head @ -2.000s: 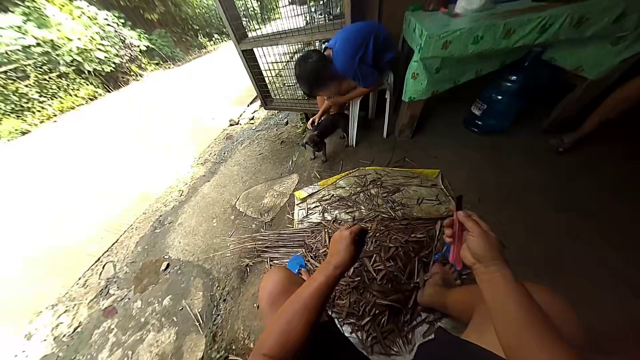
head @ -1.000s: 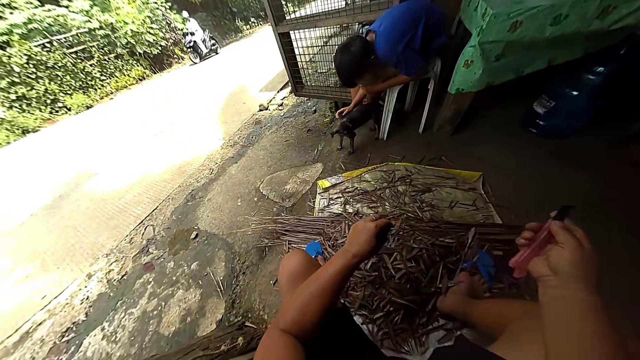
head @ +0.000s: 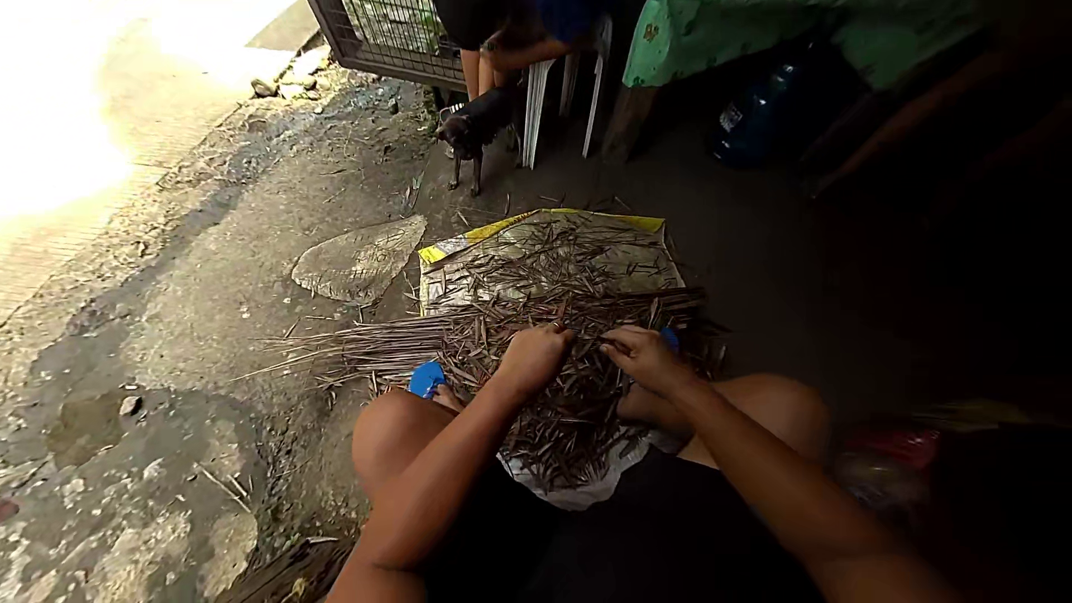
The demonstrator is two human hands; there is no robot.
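Note:
Over a heap of dry brown leaf strips (head: pixel 557 444), my left hand (head: pixel 538 356) has its fingers closed around what looks like a thin strip or stalk. Close by on the right, my right hand (head: pixel 643 356) pinches a thin dark piece; whether it is a strip or a blade is unclear. Beneath and beyond the hands, a bundle of long thin stalks (head: pixel 385 347) lies crosswise, its ends fanning left. A flattened sack with a yellow edge (head: pixel 536 251) lies under the scraps. The pink-handled knife cannot be made out.
A blue slipper (head: pixel 427 379) is by my left foot. Ahead, a small dark dog (head: pixel 477 126) stands near a seated person's legs and a white plastic chair (head: pixel 538 109). A blue water jug (head: pixel 745 126) stands under a table with a green cloth (head: pixel 678 42). A flat stone (head: pixel 360 260) lies left of the sack.
My right hand, earlier holding a pink-handled knife out to the right, has come in beside my left hand over the heap. The view has tilted down.

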